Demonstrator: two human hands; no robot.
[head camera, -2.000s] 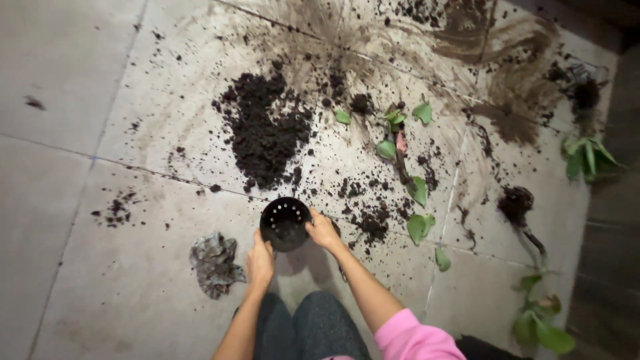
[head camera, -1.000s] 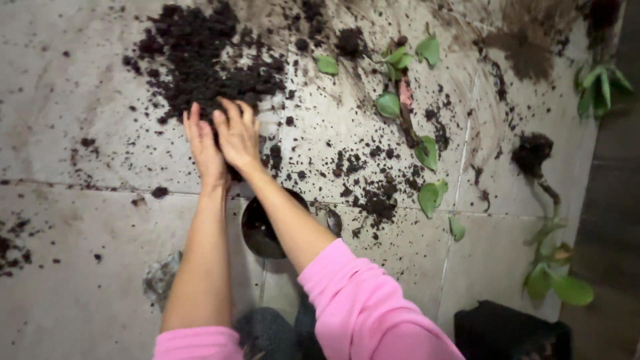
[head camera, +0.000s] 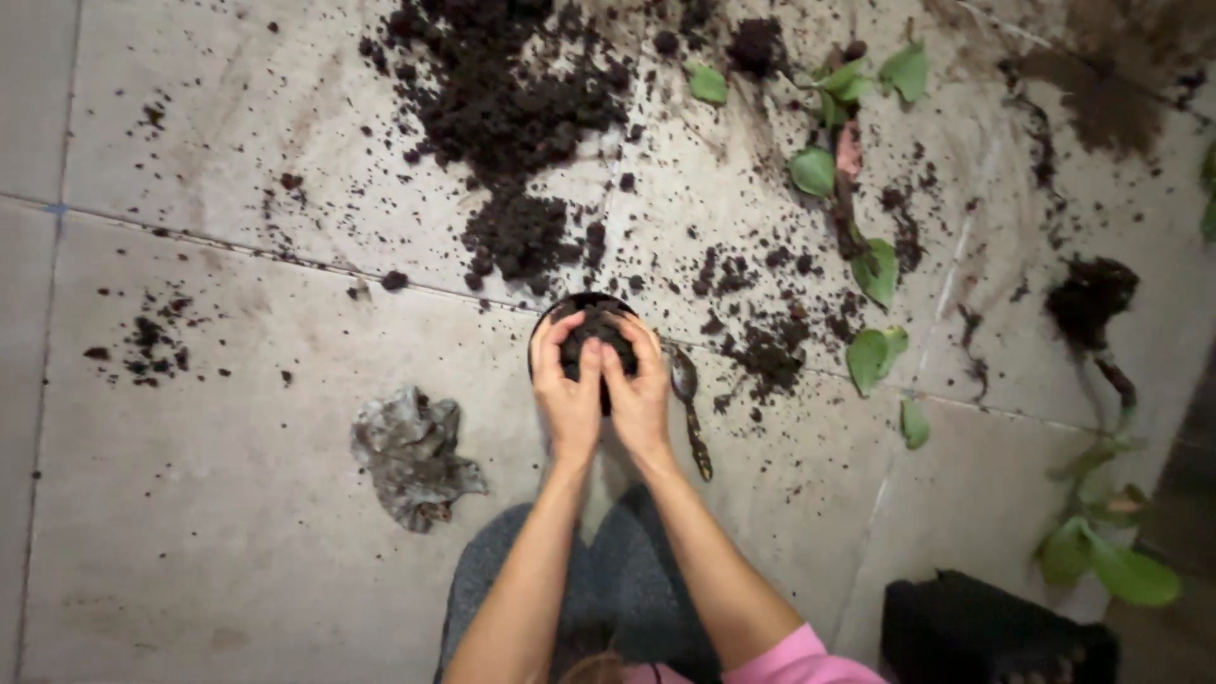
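Cupped together over a round black plant pot (head camera: 538, 350), my left hand (head camera: 564, 389) and my right hand (head camera: 638, 385) hold dark potting soil (head camera: 597, 332) between them. The pot stands on the tiled floor just in front of my knees, its rim showing around my fingers. A large heap of loose soil (head camera: 503, 104) lies beyond the pot, with a smaller clump reaching toward it. Close to the pot's right side is a dirty spoon (head camera: 686, 375). My palms and most of the pot's inside are hidden.
Left of my hands lies a crumpled grey cloth or plastic piece (head camera: 415, 458). Uprooted plants with green leaves (head camera: 874, 271) and a root ball (head camera: 1091, 299) lie at the right. A black container or bag (head camera: 993, 632) is at lower right, and scattered soil (head camera: 771, 350) dots the tiles.
Both hands gripped the pot's sides at first, then reached into the soil heap. They have since come back to the pot with soil between them. Some soil now lies nearer the pot.
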